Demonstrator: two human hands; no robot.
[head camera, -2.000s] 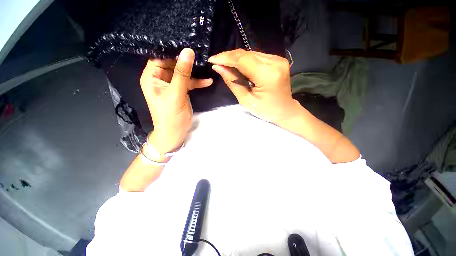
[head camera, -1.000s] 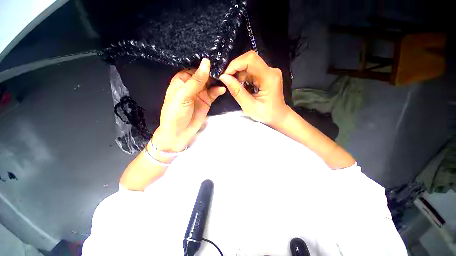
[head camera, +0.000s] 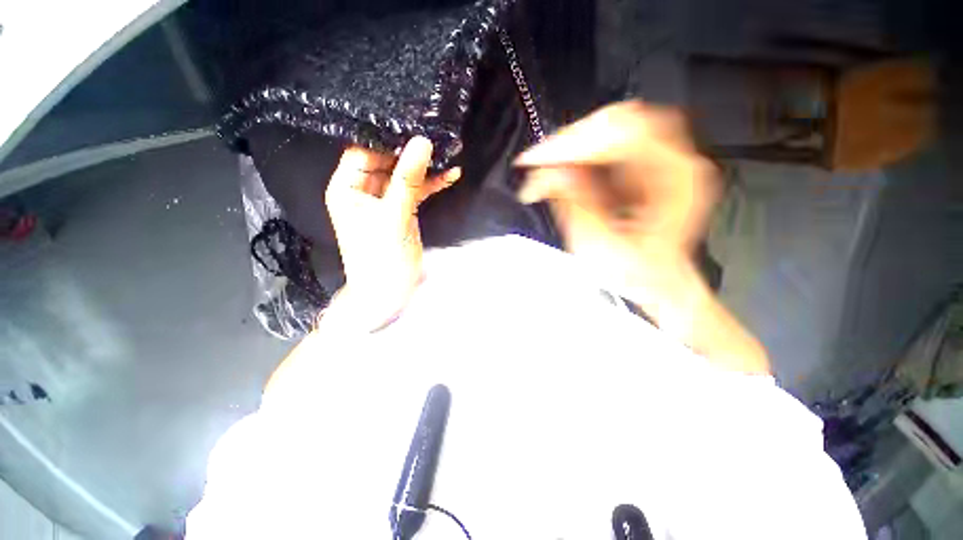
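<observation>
The black tweed fabric (head camera: 370, 69) lies over the lap, with a glossy braided trim (head camera: 317, 109) with white flecks along its edges. My left hand (head camera: 378, 216) pinches the lower corner of the fabric and trim between thumb and fingers. My right hand (head camera: 634, 190) is to the right, apart from the fabric and blurred. Its thumb and index fingertips are close together. No needle or thread can be made out there, so I cannot tell what it holds.
A thin silver chain or trim (head camera: 521, 82) hangs right of the fabric. A clear bag with black loops (head camera: 277, 253) hangs left of my left hand. A wooden stool (head camera: 882, 114) stands at the upper right. A dark elongated object (head camera: 422, 459) lies against the white clothing.
My right hand has moved away from the fabric corner to the right. My left hand still holds the corner, having shifted slightly left since one second ago.
</observation>
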